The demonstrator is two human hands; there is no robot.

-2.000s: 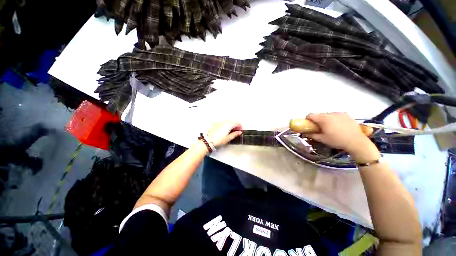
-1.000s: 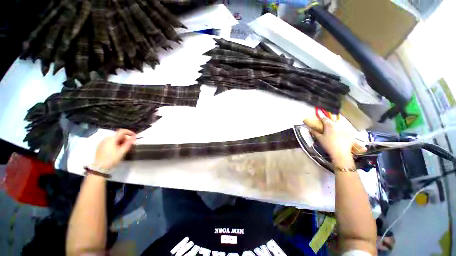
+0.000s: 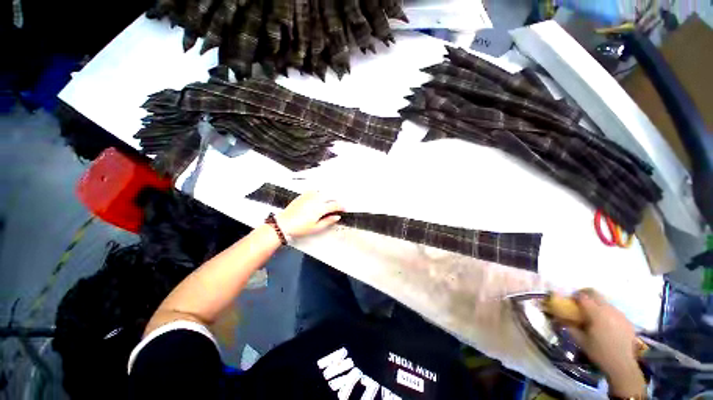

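Note:
A narrow dark plaid strip [image 3: 446,238] lies flat on the white table, slanting from upper left to lower right. My left hand [image 3: 313,214] rests on the strip left of its middle, fingers bent over its edge; whether it pinches the fabric is hard to tell. My right hand [image 3: 598,324], slightly blurred, grips the tan wooden handle of the steam iron [image 3: 547,337]. The iron is at the table's near right edge, below the strip's right end and apart from it. Part of the iron is hidden by my right hand.
A layered strip pile [image 3: 281,117] lies at left, another pile [image 3: 532,125] at far right, and a fanned plaid bundle [image 3: 281,35] at the far edge. Red-handled scissors [image 3: 607,230] lie at right. A red container [image 3: 121,190] stands off the left edge. The white table [image 3: 367,180] lies beneath.
The iron in my right hand has come off the strip and moved toward the near right edge. My left hand is now further along the strip from its left end. The camera view has turned.

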